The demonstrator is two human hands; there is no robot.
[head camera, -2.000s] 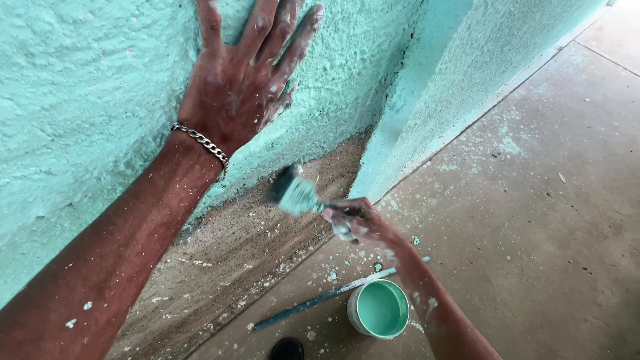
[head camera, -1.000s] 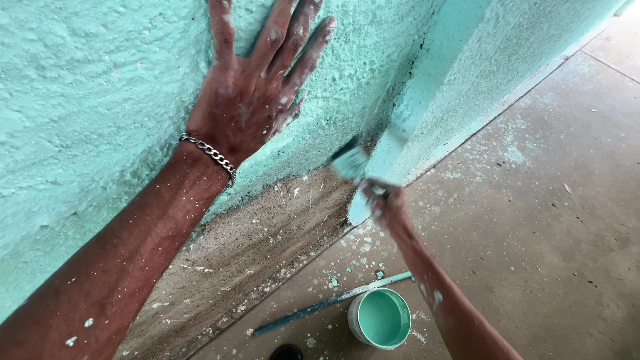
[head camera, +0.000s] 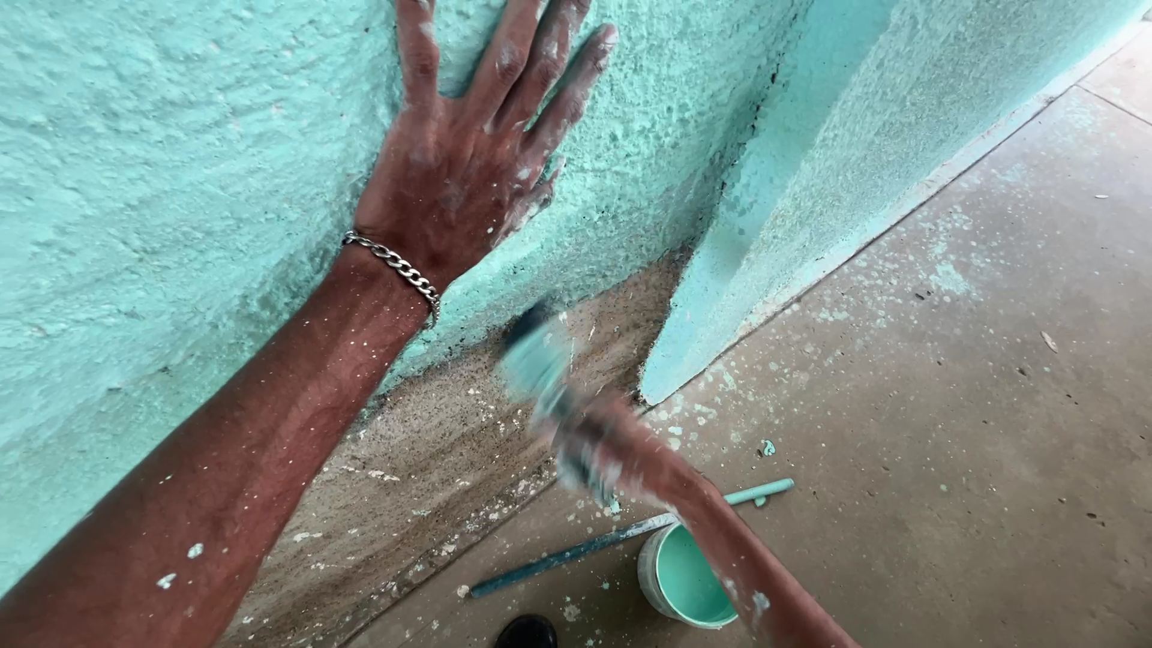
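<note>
My left hand (head camera: 459, 171), flecked with paint and wearing a chain bracelet (head camera: 396, 264) at the wrist, lies flat with spread fingers on the rough turquoise wall (head camera: 225, 135). It holds nothing. Lower and to the right, my right hand (head camera: 594, 441) is blurred and closed around a paintbrush (head camera: 538, 355). The brush's dark bristles are at the lower edge of the turquoise paint, above a bare brown strip of wall (head camera: 450, 432); blur hides whether they touch. A tub of turquoise paint (head camera: 688, 576) stands on the floor, partly covered by my right forearm.
A paint-marked pole (head camera: 576, 551) lies on the floor beside the tub, passing beneath my right forearm in view. A turquoise wall projection (head camera: 711, 297) juts out at the right. Paint spots dot the concrete floor (head camera: 954, 432). A dark shoe tip (head camera: 526, 633) shows at the bottom edge.
My right hand and the paintbrush were at the wall corner one second ago and have moved left along the paint's lower edge. My left hand remains pressed on the wall.
</note>
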